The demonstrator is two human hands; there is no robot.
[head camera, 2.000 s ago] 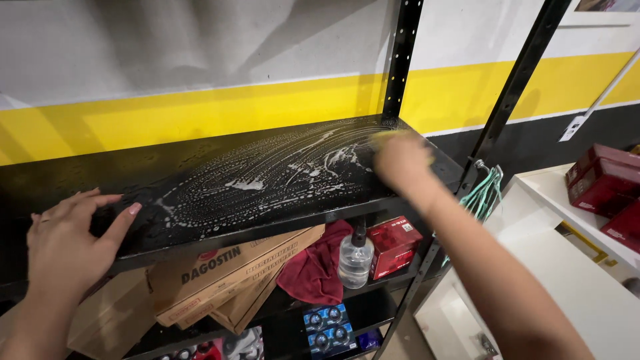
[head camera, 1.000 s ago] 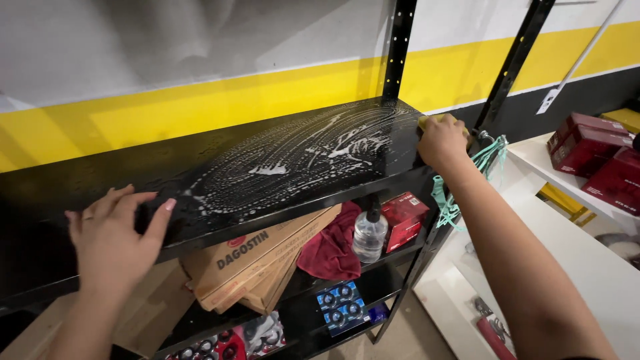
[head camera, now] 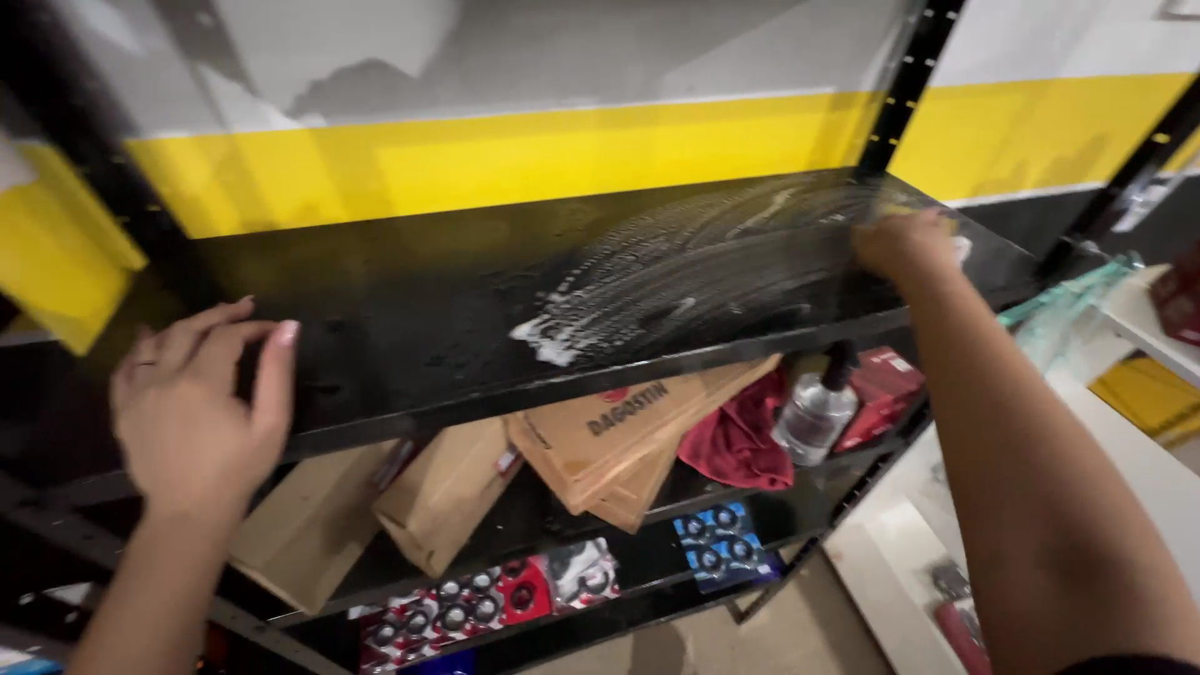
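Observation:
White foam (head camera: 553, 339) and curved soapy streaks cover the middle and right of the black metal shelf (head camera: 403, 328). At its right end, near the rear post, my right hand (head camera: 909, 246) presses on a yellow sponge (head camera: 895, 208), mostly hidden and blurred by motion. My left hand (head camera: 211, 394) holds nothing; its fingers are apart over the shelf's left end, near the front edge. Whether its fingertips touch the shelf I cannot tell.
Below are cardboard boxes (head camera: 323, 525), a dark red cloth (head camera: 741, 436), a clear bottle (head camera: 814, 417), a red box (head camera: 881, 384) and blister packs (head camera: 722, 544). Black perforated posts (head camera: 905, 94) frame the shelf. Teal strings (head camera: 1078, 291) hang at right beside white shelving (head camera: 1125, 450).
The foam streaks have changed shape, with a thicker clump now at their left end. My right hand has moved from the shelf's outer right end back toward the rear post. The view has shifted left.

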